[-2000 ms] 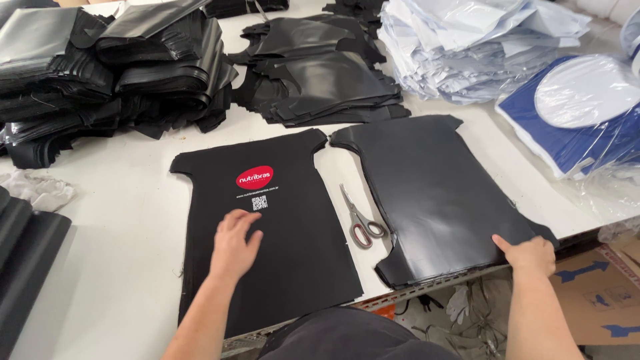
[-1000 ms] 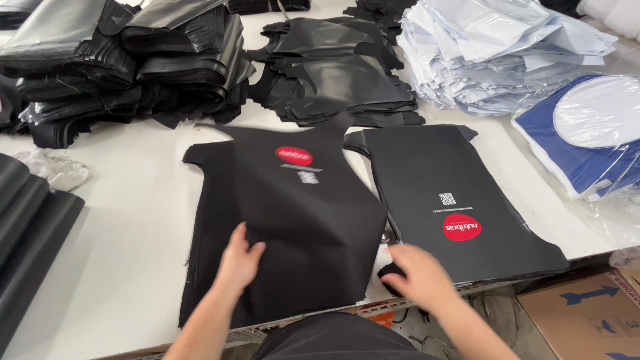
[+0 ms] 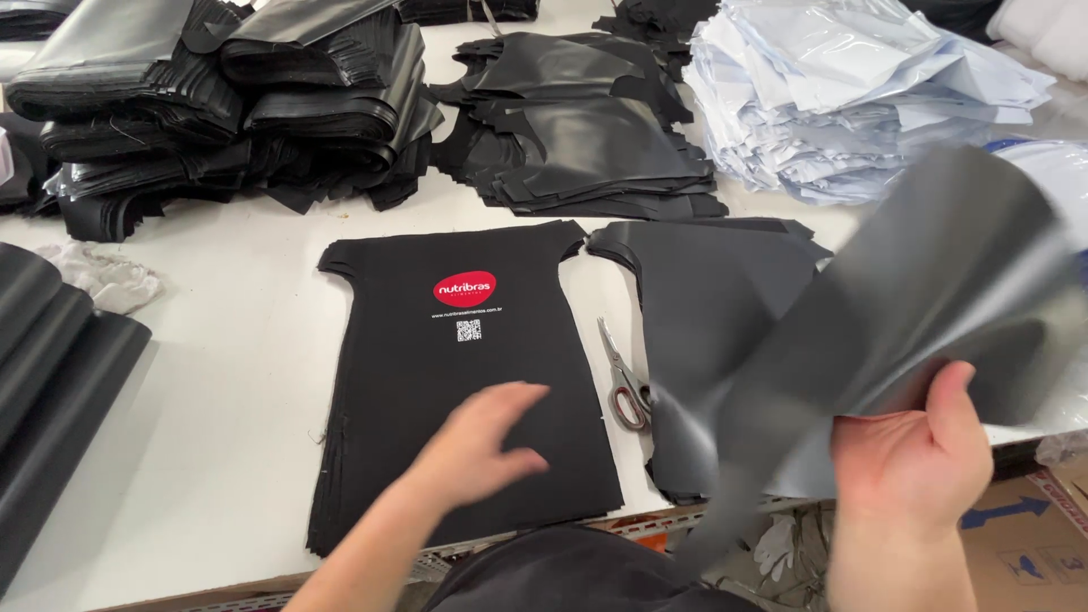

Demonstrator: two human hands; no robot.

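Observation:
A stack of black cut fabric pieces (image 3: 399,357) lies in front of me, the top one printed with a red oval logo and a white code. Just over its right part is my left hand (image 3: 484,442), fingers apart, holding nothing. My right hand (image 3: 918,450) grips a black coated sheet (image 3: 858,323), lifted and curled, slightly blurred by motion. Beneath this sheet a second stack of black pieces (image 3: 697,280) is partly hidden. Between both stacks lies a pair of scissors (image 3: 625,387) with grey and red handles.
Folded black material (image 3: 323,110) is piled at the back left, smaller black pieces (image 3: 578,136) at the back middle, white plastic-like sheets (image 3: 850,102) at the back right. Black rolls (image 3: 59,408) lie at the left by a crumpled white cloth (image 3: 110,272). A cardboard box (image 3: 1020,544) stands below the table edge.
The right hand has moved right and now raises a curled sheet. A second ago a black piece was lifted over the left stack; the scissors, then mostly covered, show again.

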